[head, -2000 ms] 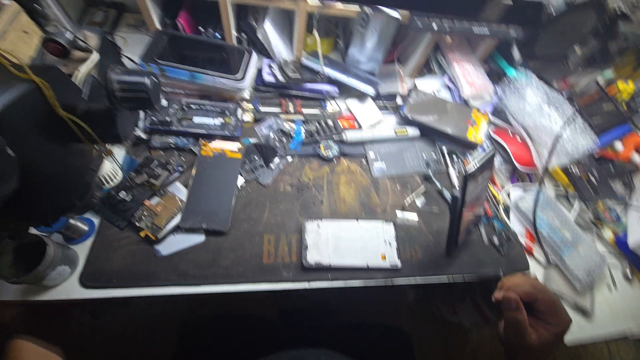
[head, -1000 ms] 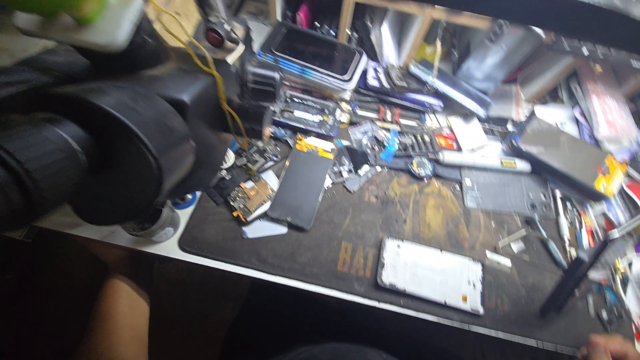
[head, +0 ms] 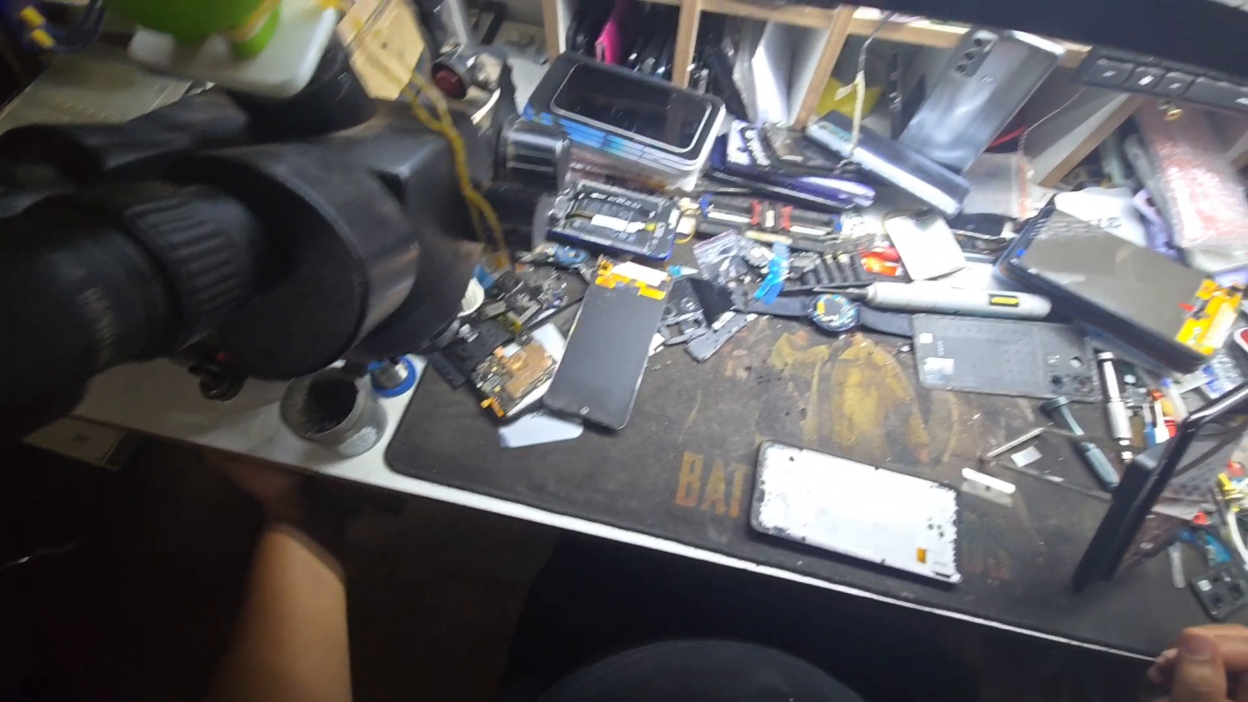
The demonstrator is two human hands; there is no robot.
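My left hand (head: 261, 480) is dim and blurred below the desk's front edge, under a grey cup (head: 334, 414); what it touches is hidden. Part of my right hand (head: 1197, 663) shows at the bottom right corner, beside the desk edge, and its grip cannot be made out. Between them on the dark mat (head: 624, 478) lies a phone frame with a white inner face (head: 858, 509). Farther left lies a dark phone screen (head: 609, 351) with orange flex cables, beside a circuit board (head: 517, 375). A dark flat panel (head: 1136, 507) stands upright near my right hand.
Black microscope eyepieces (head: 292, 253) fill the left. Stacked phones (head: 634, 107), an open phone with its battery showing (head: 614, 219), a smartwatch (head: 835, 312), a grey pen-shaped tool (head: 955, 298) and a phone back cover (head: 1004, 356) crowd the rear. Screwdrivers (head: 1082, 444) lie right.
The view has swung left, bringing the microscope largely into sight. My left forearm now shows more fully below the desk. The white-faced frame still lies on the mat.
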